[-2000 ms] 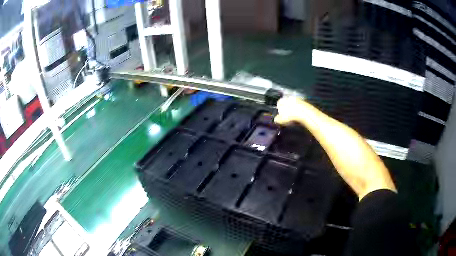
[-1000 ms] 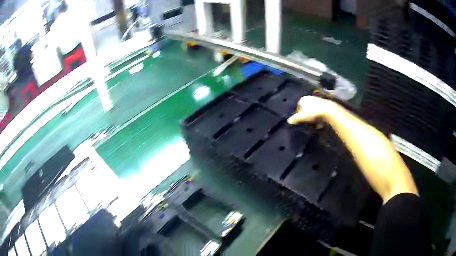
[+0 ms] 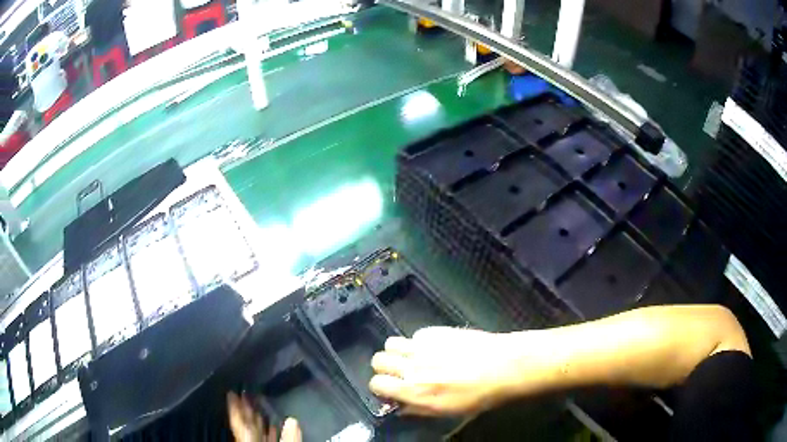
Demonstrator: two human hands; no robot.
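Several dark phone middle frames [image 3: 332,324] stand or lie side by side at the bottom centre, with dark windows and small gold details at their upper ends. My right hand [image 3: 423,371] reaches in from the right, its curled fingers gripping the near end of one frame. My left hand [image 3: 259,423] is at the bottom edge, partly cut off; its fingertips are at the near side of the frames, and whether it grips one is hidden. A row of frames with pale windows [image 3: 155,268] lies at left on a white plate [image 3: 233,203].
A stack of black pocketed trays [image 3: 513,190] stands at right, behind my right forearm. A dark mat [image 3: 121,211] lies behind the row and a black sheet [image 3: 164,363] in front of it. A metal rail [image 3: 535,60] crosses behind the trays. Tall black stacks with white bands [image 3: 764,138] stand far right. Red stools [image 3: 203,17] are beyond.
My right hand has moved from over the trays down to the frames at bottom centre. My left fingertips have come into view. The view has swung, and the row at left shows more fully.
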